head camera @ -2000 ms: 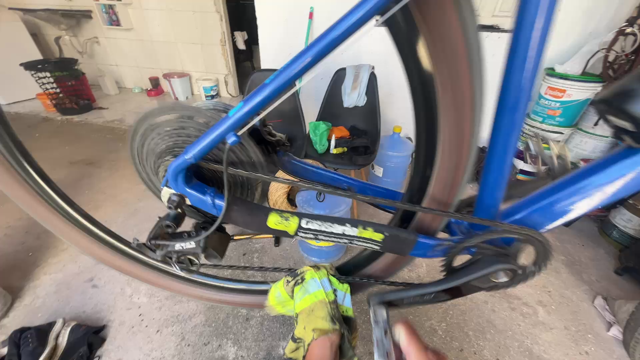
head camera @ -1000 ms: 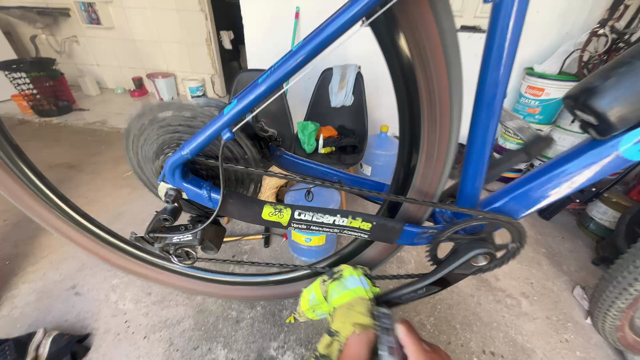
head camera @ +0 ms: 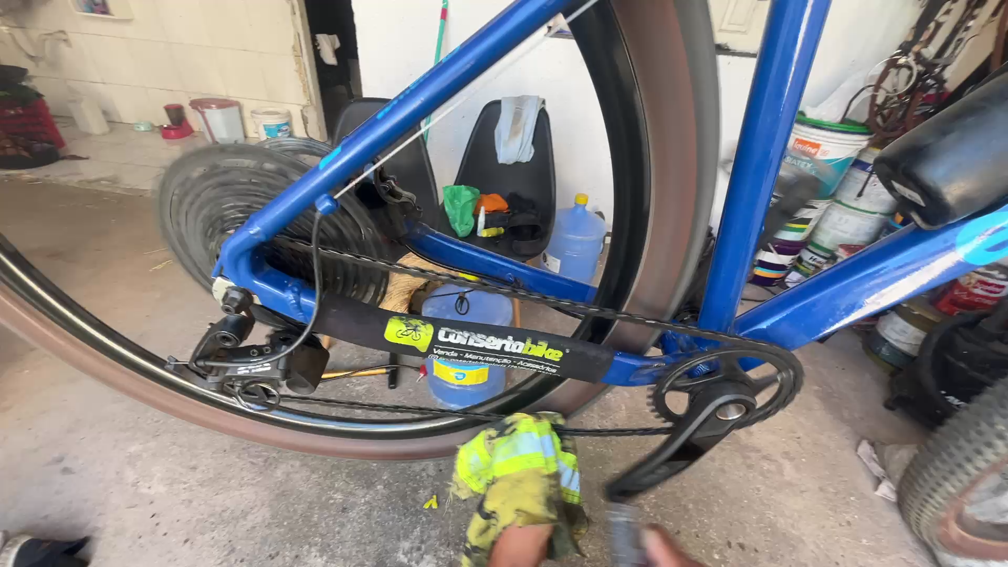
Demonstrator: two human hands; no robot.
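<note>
A blue bicycle frame (head camera: 768, 157) fills the view, its rear wheel and cassette (head camera: 260, 220) blurred by spinning. My left hand (head camera: 520, 543), mostly covered by a stained yellow-green cloth (head camera: 520, 465) with reflective bands, closes the cloth around the lower run of the chain (head camera: 614, 431). At the bottom edge, my right hand (head camera: 665, 547) is blurred at the pedal (head camera: 626, 531) on the end of the black crank arm (head camera: 677, 449); its fingers are partly out of frame. The rear derailleur (head camera: 256, 358) hangs left of the cloth. A black printed sleeve (head camera: 472, 342) wraps the chainstay.
Behind the wheel are black chairs (head camera: 482, 173) holding small items, a blue water jug (head camera: 575, 240) and a blue bucket (head camera: 468, 390). Paint buckets (head camera: 827, 157) are stacked at the right, near another bicycle's tire (head camera: 961, 472). A dark shoe (head camera: 43, 551) shows at the lower left.
The crank has turned, and the cloth stays at the lower chain throughout. The wheel is blurred in all frames. The view has shifted slightly.
</note>
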